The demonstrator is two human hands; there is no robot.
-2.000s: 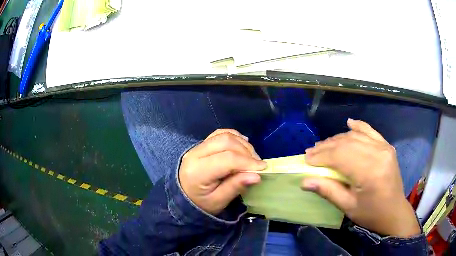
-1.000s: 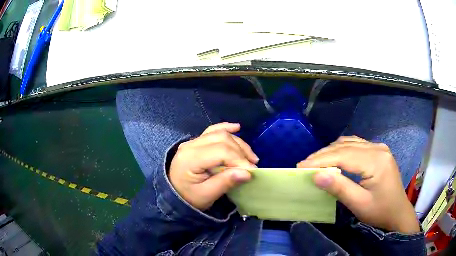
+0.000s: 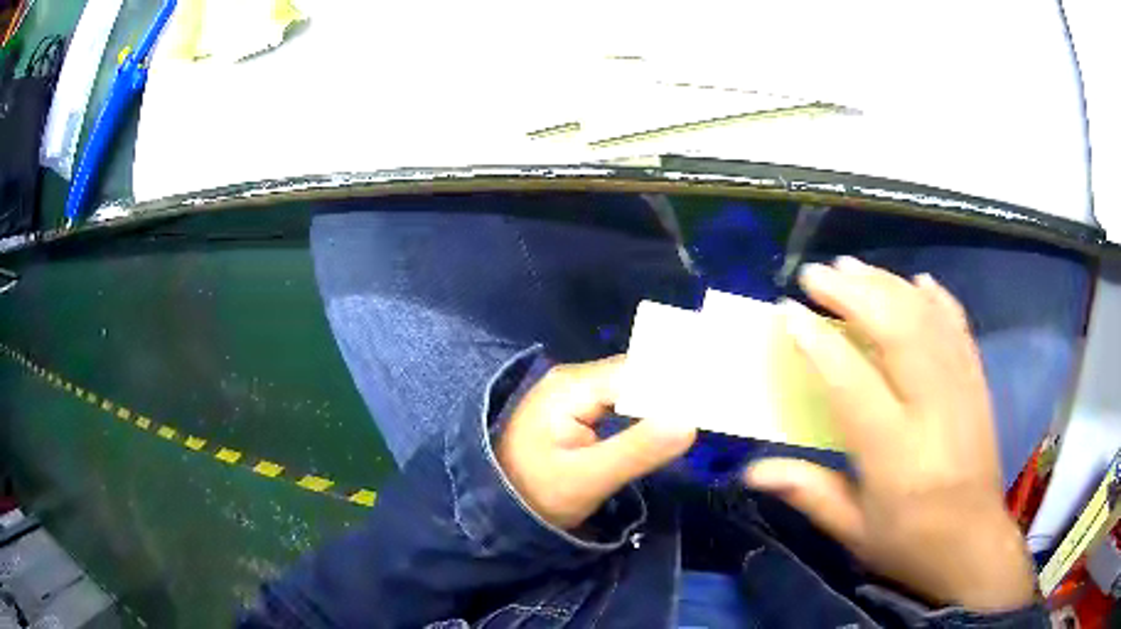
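A thin panel (image 3: 725, 369), bright white on most of its face and pale yellow-green toward its right end, is held above my lap. Its top edge has a step. My left hand (image 3: 584, 436) pinches its left end between thumb and fingers. My right hand (image 3: 904, 418) is at its right end, fingers spread over the panel, thumb apart below it; whether it grips cannot be told. Narrow yellow-green strips (image 3: 713, 127) lie on the white bench covering (image 3: 430, 86).
A stack of yellowish pieces (image 3: 240, 27) lies at the upper left of the bench, near a long blue tool (image 3: 113, 117). The dark bench edge (image 3: 492, 184) crosses above my lap. A blue stool (image 3: 738, 246) shows between my knees. Red items (image 3: 1088, 578) stand at lower right.
The panel has been raised and turned, its yellow-green face giving way to a bright white one. My right hand has opened its fingers and moved up. The strips remain on the bench.
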